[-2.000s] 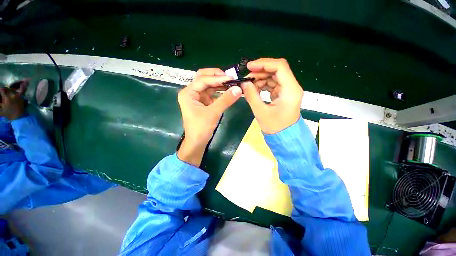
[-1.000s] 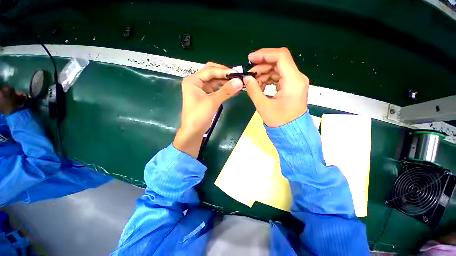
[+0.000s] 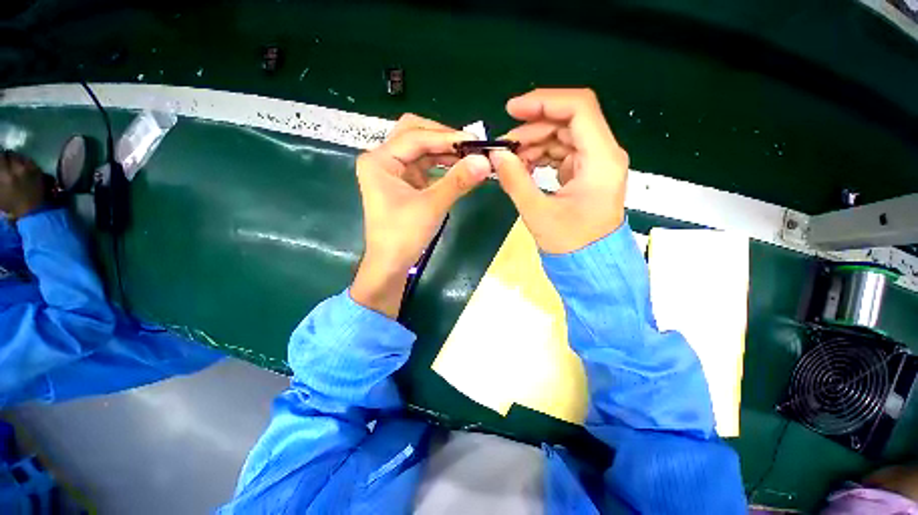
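Note:
My left hand (image 3: 411,186) and my right hand (image 3: 572,171) are raised over the white rail, fingertips close together. They hold a small dark electronic module (image 3: 487,147) between them, lying level across both sets of fingertips. A small white strip (image 3: 475,130) shows behind my left fingertips. Another white patch (image 3: 547,178) shows beneath my right fingers; I cannot tell if it is held. The fine details of the module are too small to make out.
The green conveyor (image 3: 705,91) beyond the white rail (image 3: 664,193) carries several dark modules (image 3: 395,80). Pale yellow and white sheets (image 3: 513,332) lie under my right forearm. A smartphone edge (image 3: 423,264) shows by my left wrist. A solder spool (image 3: 862,298) and fan (image 3: 840,387) stand right. Another worker's blue sleeve (image 3: 65,282) is left.
The module between my fingertips now lies level, and the dark part that stood up from it no longer shows. The modules on the conveyor have shifted right. My right hand has moved slightly right.

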